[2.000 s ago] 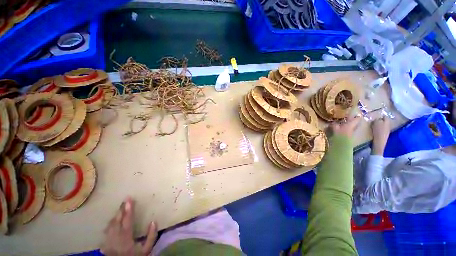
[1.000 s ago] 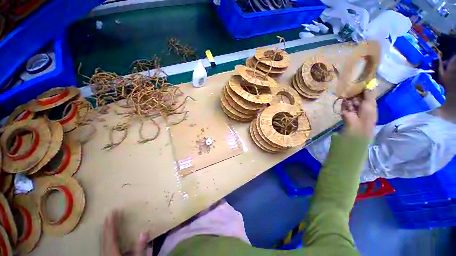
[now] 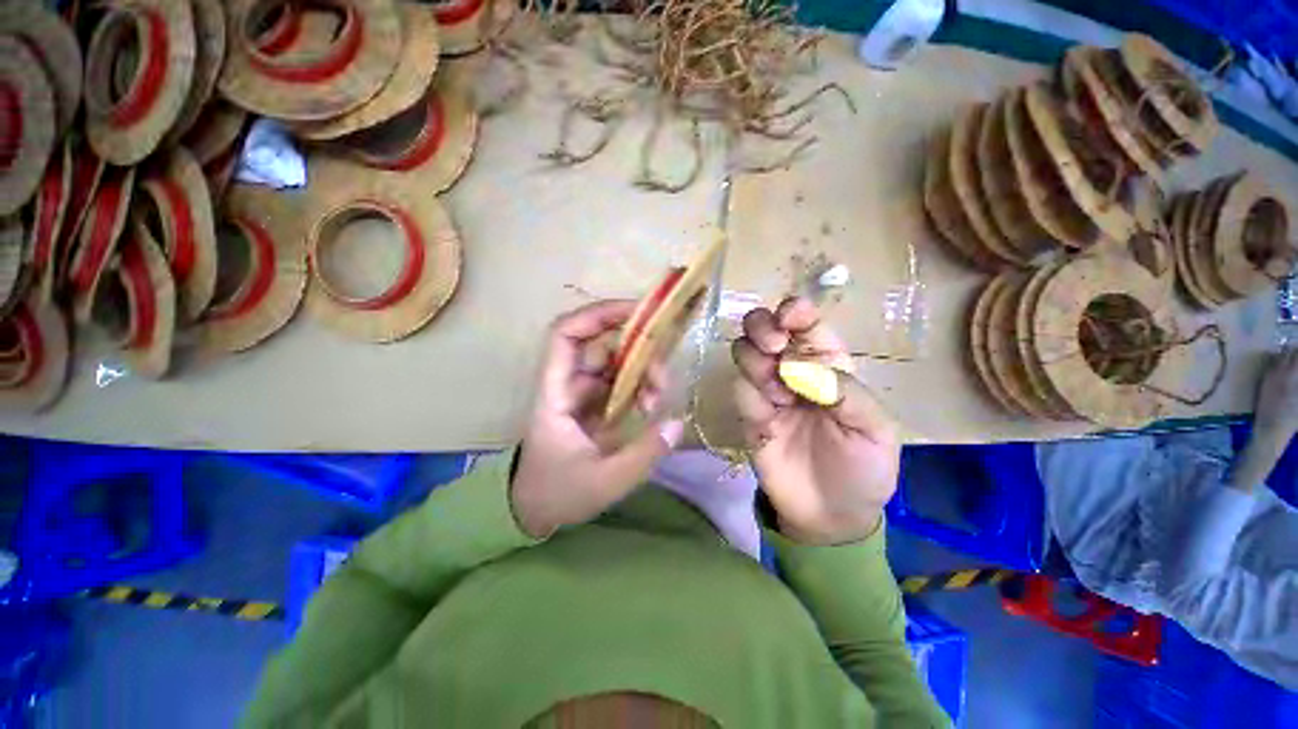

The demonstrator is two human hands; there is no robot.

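My left hand (image 3: 584, 413) holds a woven ring (image 3: 662, 325) nearly edge-on above the table's front edge, its red band partly showing. My right hand (image 3: 819, 442) is just right of it, closed around a yellow-handled tool (image 3: 810, 380); the tool's tip is not clear. A thin brown cord (image 3: 716, 449) hangs between the hands, near the right fingers; its hold is partly hidden. The cardboard sheet (image 3: 854, 242) lies behind my right hand, with a small white piece (image 3: 833, 275) on it.
Rings with red bands (image 3: 384, 271) heap at left. A cord pile (image 3: 698, 64) and white bottle (image 3: 903, 32) stand at the far edge. Corded rings (image 3: 1061, 335) lean in stacks at right. Another person's sleeve (image 3: 1210, 548) is at far right.
My right hand has come back from the far right to the middle. My left hand has risen from the table edge and now holds a ring. The view has turned down over the wearer's body.
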